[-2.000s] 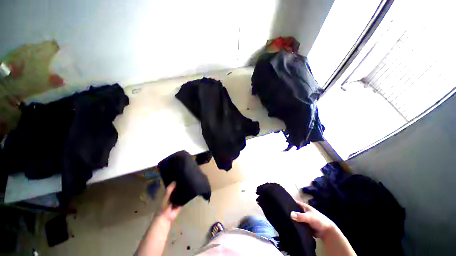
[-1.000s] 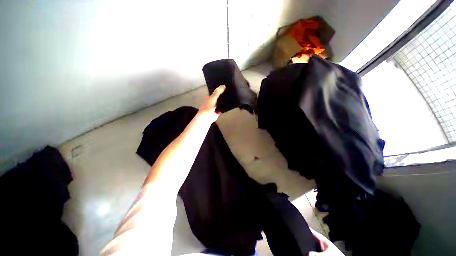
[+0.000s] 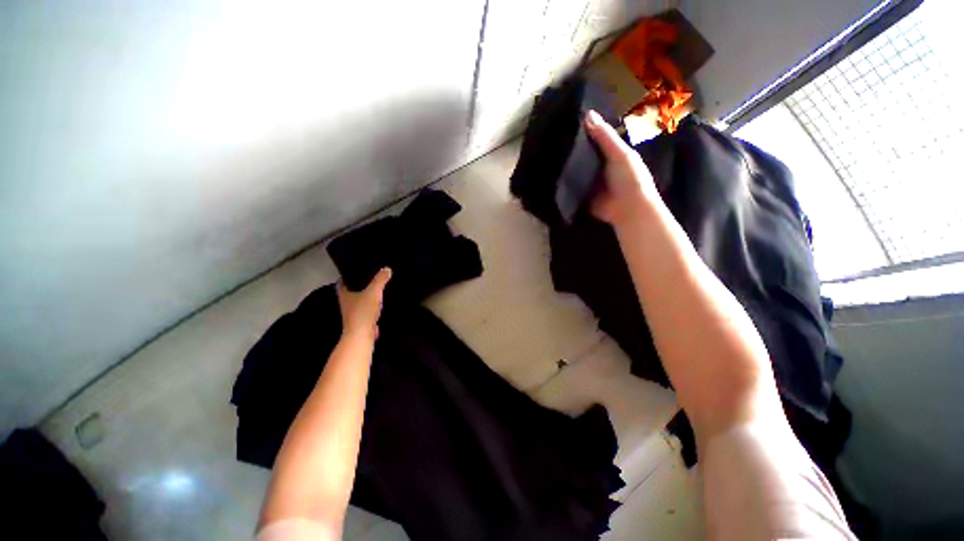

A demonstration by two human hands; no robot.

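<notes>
My left hand (image 3: pixel 365 301) holds a black cut piece bundle (image 3: pixel 407 248) at the back of the pale table (image 3: pixel 507 328), its thumb on top and its fingers hidden. The bundle lies at the upper edge of wide black garment panels (image 3: pixel 455 423) spread on the table. My right hand (image 3: pixel 616 180) grips a second folded black bundle (image 3: pixel 550 153), raised on edge near the back corner, beside the large black stack (image 3: pixel 729 232).
A cardboard box (image 3: pixel 687 42) with bright orange strips (image 3: pixel 657 79) stands in the back corner behind the stack. A window with a wire grid (image 3: pixel 867 159) is at the right. More black cloth (image 3: pixel 42 491) lies at the lower left. A wall runs along the table's back edge.
My left hand has moved its bundle left and down, over the spread panels. My right hand has come up from the lower edge with its bundle to the back corner. The view has shifted slightly.
</notes>
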